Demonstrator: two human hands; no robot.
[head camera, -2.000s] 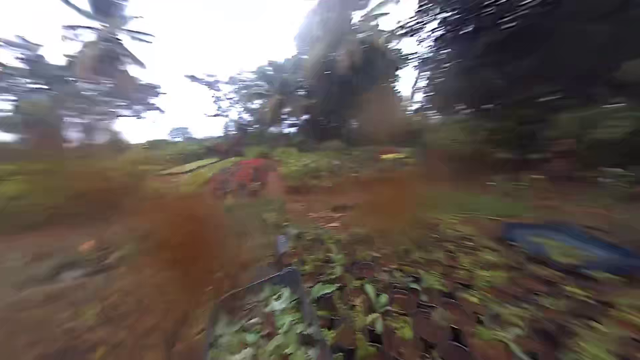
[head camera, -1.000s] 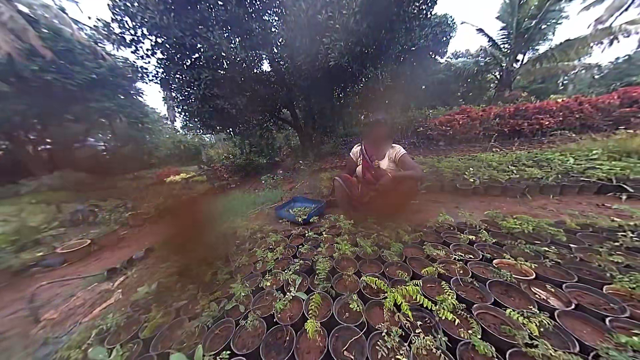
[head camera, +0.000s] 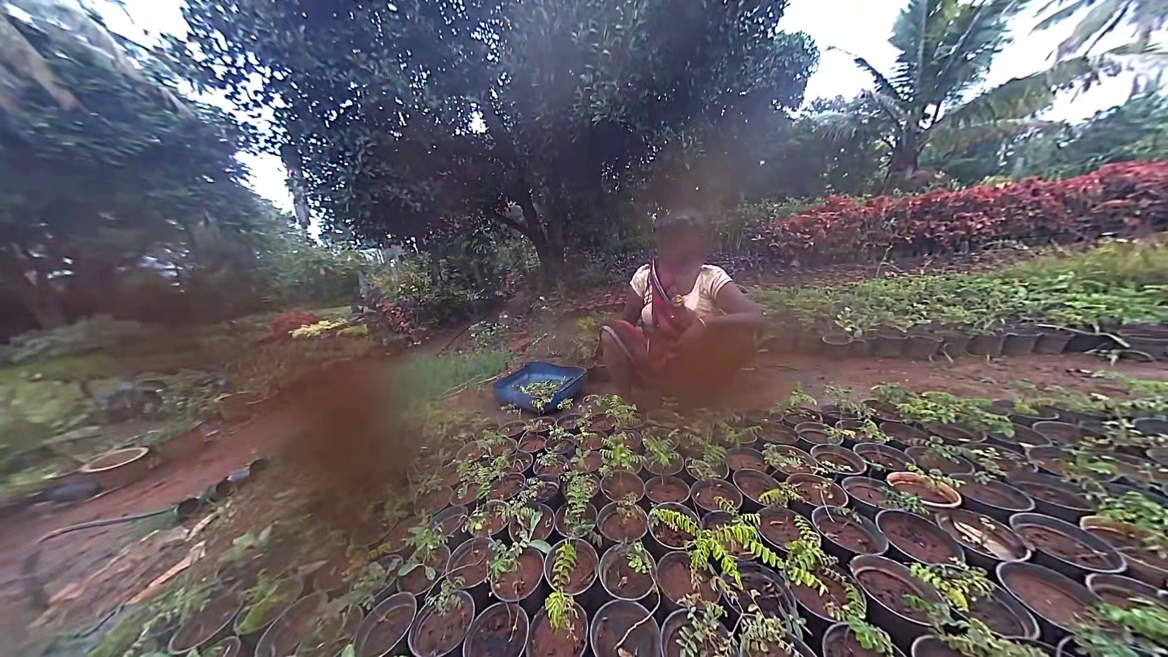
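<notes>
Neither of my hands is in view. Rows of black plastic plant pots filled with reddish soil cover the ground in front of me, many with small green seedlings. Beyond them a person in a cream top and red cloth squats at the far edge of the pots; a brown blur hides part of the lap and hands. Beside that person, to the left, lies a blue plastic tray with some small green plants in it.
A reddish dirt path with a dark hose and a round clay-coloured pot runs along the left. Behind the person stand a large tree, more potted plants and a red-leaved hedge. Brown smears blur parts of the view.
The view has swung far round from a blurred stretch of trays and plants to the pots and the squatting person. Over the last second little else has plainly changed.
</notes>
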